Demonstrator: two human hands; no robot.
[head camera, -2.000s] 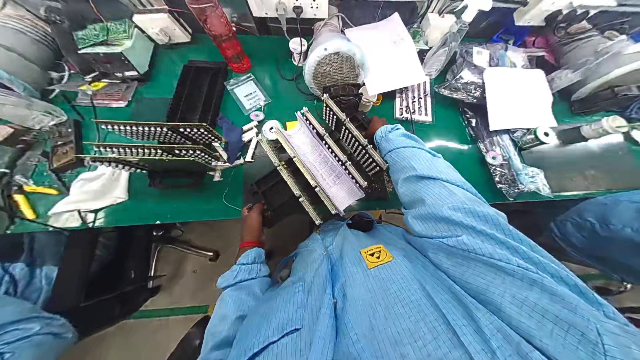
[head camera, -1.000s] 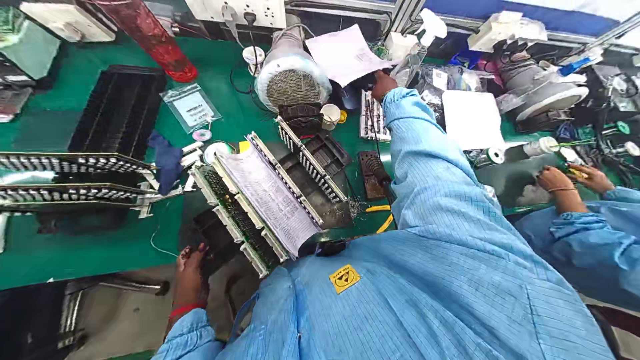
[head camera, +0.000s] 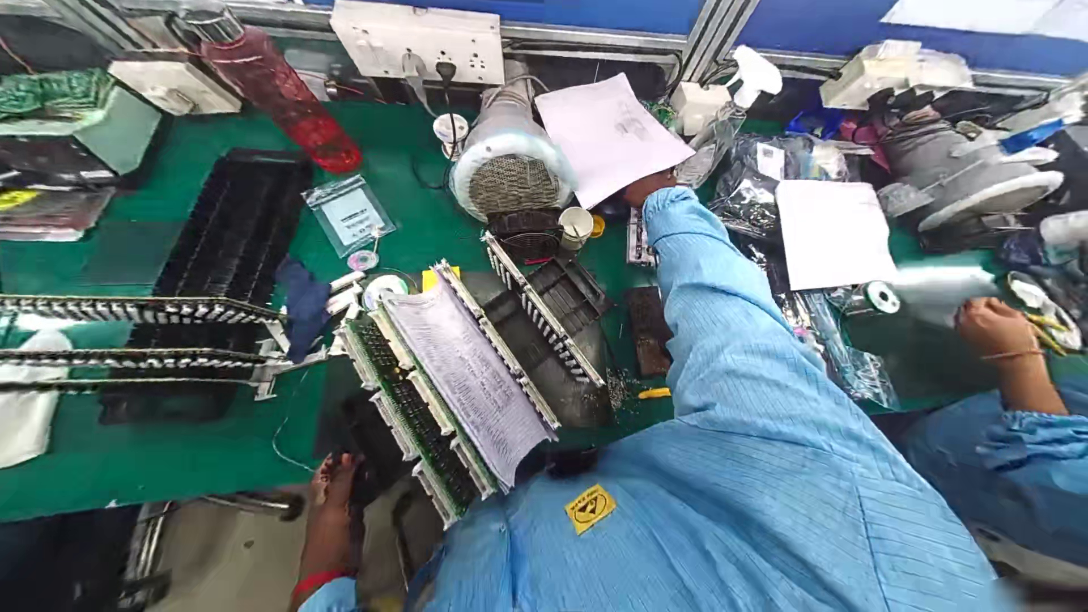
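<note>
My right hand (head camera: 650, 189) reaches forward to the lower edge of a white paper sheet (head camera: 612, 136) beside the fume extractor nozzle (head camera: 514, 174); its fingers are mostly hidden by the sheet. At the table's front edge my left hand (head camera: 337, 476) touches a black rack (head camera: 374, 438). Green circuit boards (head camera: 408, 408) with white connectors stand in a row there, and a printed sheet (head camera: 467, 365) lies over them. Another board on edge (head camera: 544, 310) stands to their right, near a black tray (head camera: 569, 293).
At left are a long black tray (head camera: 234, 229), more boards (head camera: 136, 357) and a red bottle (head camera: 285, 102). A zip bag (head camera: 348, 212) lies behind the boards. At right are plastic bags (head camera: 756, 170), a solder spool (head camera: 881, 297) and a co-worker's hand (head camera: 999, 327).
My right hand has moved from beside the upright boards, forward and right, to the white paper. The paper's near edge now appears lifted over my fingers. The view has shifted.
</note>
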